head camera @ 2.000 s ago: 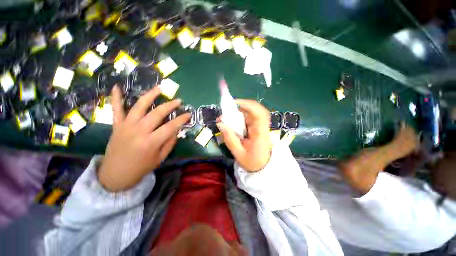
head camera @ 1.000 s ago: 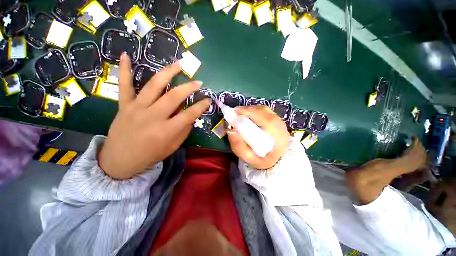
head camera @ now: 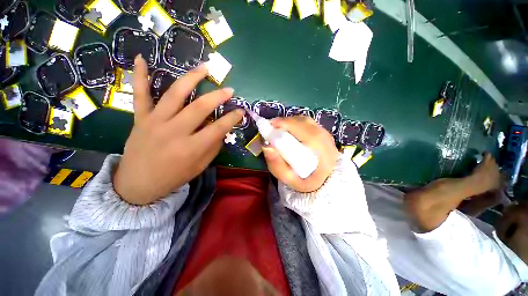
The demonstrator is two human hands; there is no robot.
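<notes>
My right hand [head camera: 301, 151] is shut on a white squeeze bottle [head camera: 294, 153], tilted with its pinkish pointed tip at the right rim of a black rounded-square watch housing [head camera: 233, 108]. My left hand [head camera: 171, 130] lies palm down with fingers spread; its forefinger and middle finger rest at that housing's left and lower side. Whether they press it, I cannot tell. More housings stand in a row to the right [head camera: 328, 122], partly behind my right hand. A white cross-shaped pad [head camera: 230, 137] and a yellow-edged battery [head camera: 255, 144] lie below the row.
Many housings [head camera: 136, 48] with batteries [head camera: 217, 67] lie at the left. More batteries lie at the top. A white paper scrap [head camera: 351, 43] and a thin clear rod [head camera: 410, 29] lie on the green bench [head camera: 278, 63]. A neighbour's arm [head camera: 446, 199] and a blue unit [head camera: 514, 151] are at the right.
From two seconds ago, the bottle has come down from pointing away to touching or nearly touching the housing's rim. In the last second both hands have stayed nearly still; the view shifted slightly.
</notes>
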